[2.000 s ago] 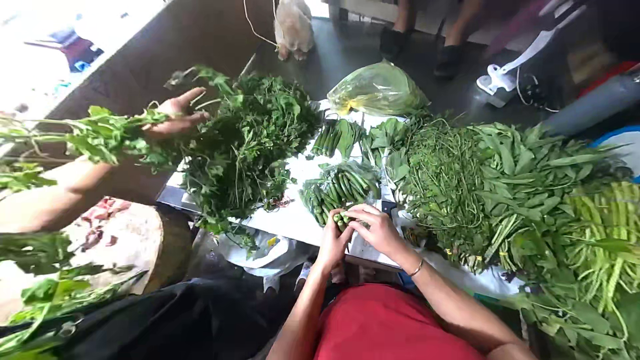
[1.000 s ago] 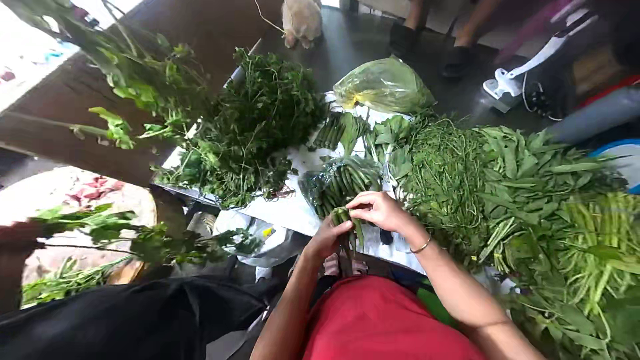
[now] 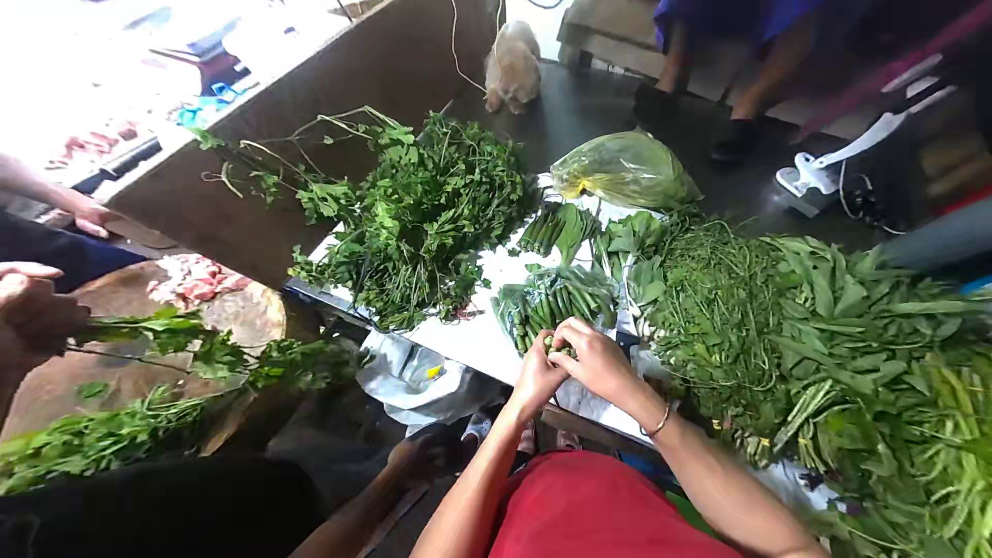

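My left hand (image 3: pixel 539 372) and my right hand (image 3: pixel 593 356) meet at the near edge of a clear plastic bag of green pods (image 3: pixel 562 302). Small green vegetable pieces (image 3: pixel 559 349) are pinched between my fingers; their exact kind is partly hidden. Beyond the bag lie a bundle of green pods (image 3: pixel 542 231) and leafy greens (image 3: pixel 628 240). A large heap of leafy herbs (image 3: pixel 434 209) spreads to the left. Right of my hands are thin-stemmed greens (image 3: pixel 713 302) and broad-leaved bunches (image 3: pixel 845 302).
A tied plastic bag of greens (image 3: pixel 628 170) stands at the table's far side. To my left, a co-worker's hand (image 3: pixel 35 318) holds leafy stems over a round wooden block (image 3: pixel 256 314) with raw meat (image 3: pixel 198 280). A white plastic bag (image 3: pixel 415 380) hangs by the near table edge.
The co-worker's hand at left has moved down from the herb heap to over the wooden block, with leafy stems. My hands remain together by the bag of pods.
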